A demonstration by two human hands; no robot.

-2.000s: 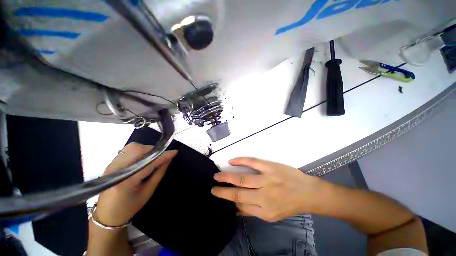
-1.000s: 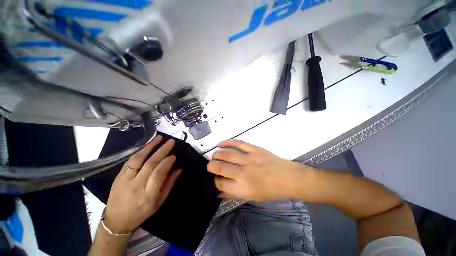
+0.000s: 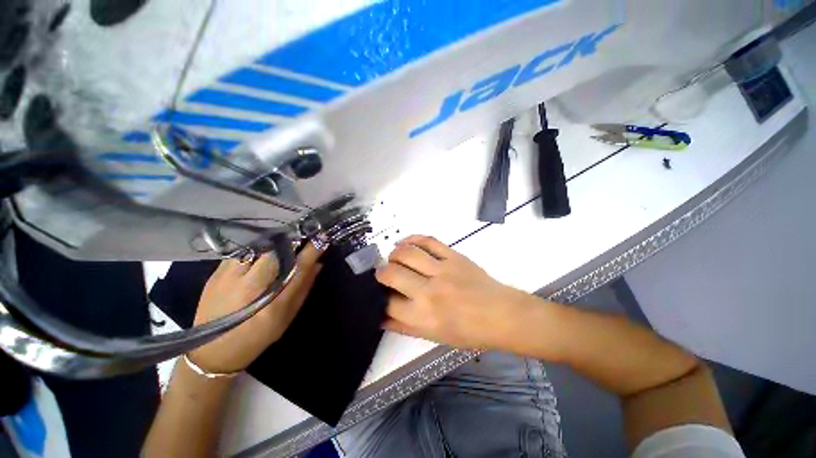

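Note:
A matte black fabric piece (image 3: 331, 335) lies flat on the white table, its upper edge at the needle area of the white and blue sewing machine (image 3: 358, 98). A small grey block (image 3: 363, 259) sits beside the presser foot (image 3: 344, 234), at the fabric's upper right edge. My left hand (image 3: 250, 300) lies on the fabric's left part, fingertips close to the needle; the curved metal guard crosses in front of it. My right hand (image 3: 443, 291) rests with bent fingers on the fabric's right edge, just right of the block. Whether the needle is in the fabric is hidden.
Right of the needle lie a dark grey flat strip (image 3: 497, 174), a black screwdriver (image 3: 552, 179) and yellow-green and blue snips (image 3: 649, 137). The curved metal guard (image 3: 161, 344) stands close to the camera. More black fabric (image 3: 98, 309) is at left. A measuring tape (image 3: 626, 241) edges the table.
The black fabric and both hands have moved up to the needle area. My left fingertips are now beside the foot. The camera view has shifted, showing more of the machine head.

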